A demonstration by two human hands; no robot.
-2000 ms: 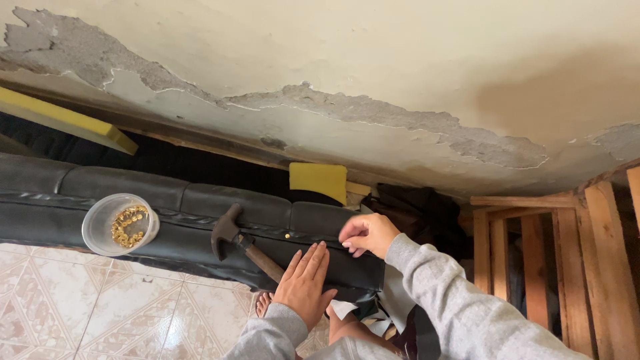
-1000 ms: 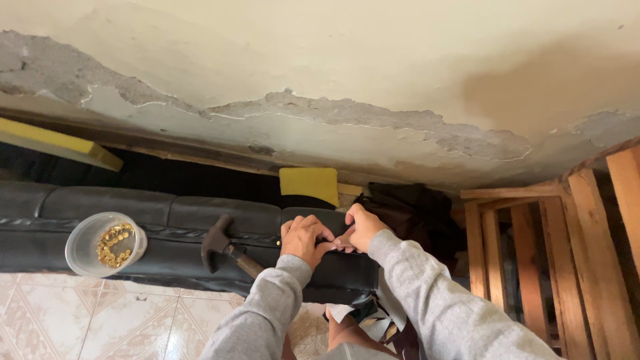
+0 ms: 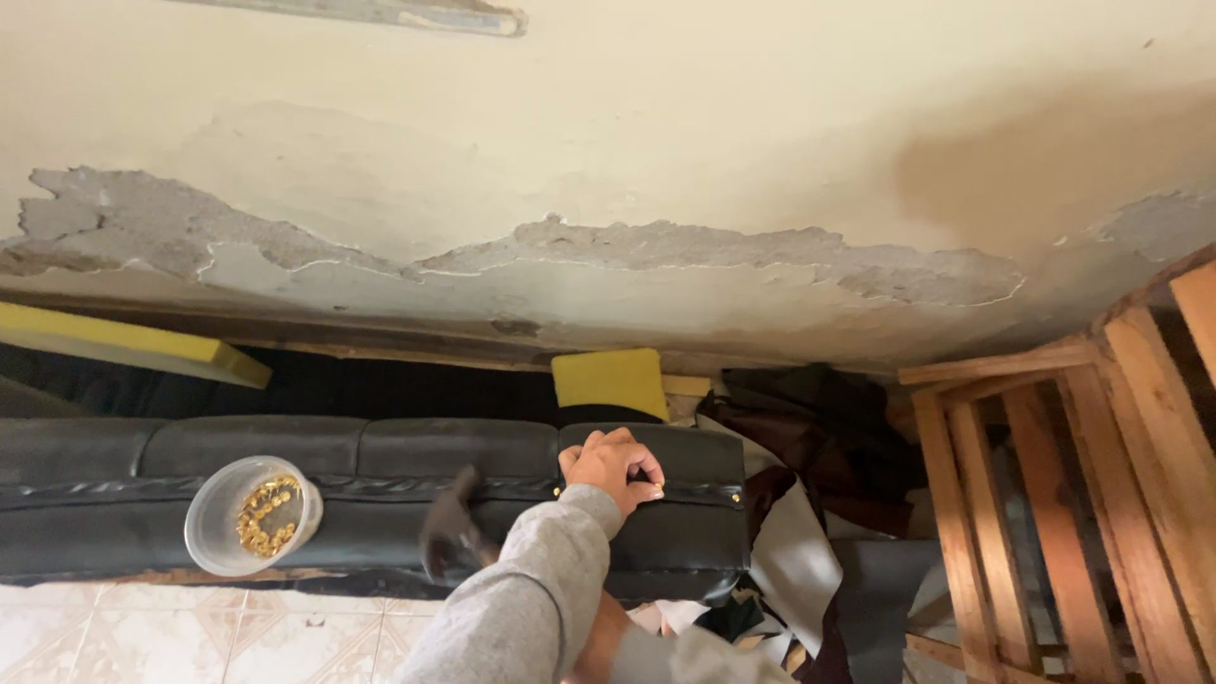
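Note:
My left hand (image 3: pixel 613 468) is over the right part of the black padded leather-like upholstery (image 3: pixel 456 446), pinching a small gold-coloured upholstery tack (image 3: pixel 659 486) at the seam between thumb and finger. One gold tack (image 3: pixel 558 492) shows in the seam just left of the hand, another gold tack (image 3: pixel 736 498) near the right end. A claw hammer (image 3: pixel 451 532), slightly blurred, lies on the upholstery, its handle hidden by my left sleeve. Further left, a clear plastic tub (image 3: pixel 204 527) holds many gold tacks (image 3: pixel 266 513). My right hand is out of view.
Behind the upholstery are yellow foam pieces (image 3: pixel 608 380) and a wall (image 3: pixel 608 142) with peeling plaster. Wooden slatted frames (image 3: pixel 1054 503) stand at the right. Fabric scraps (image 3: pixel 793 551) hang and lie beside the upholstery's right end. Tiled floor (image 3: pixel 313 636) shows below.
My right hand, beside my left at the seam one second ago, has left the view. My left hand, flat near the hammer handle two seconds ago, has moved right along the upholstery.

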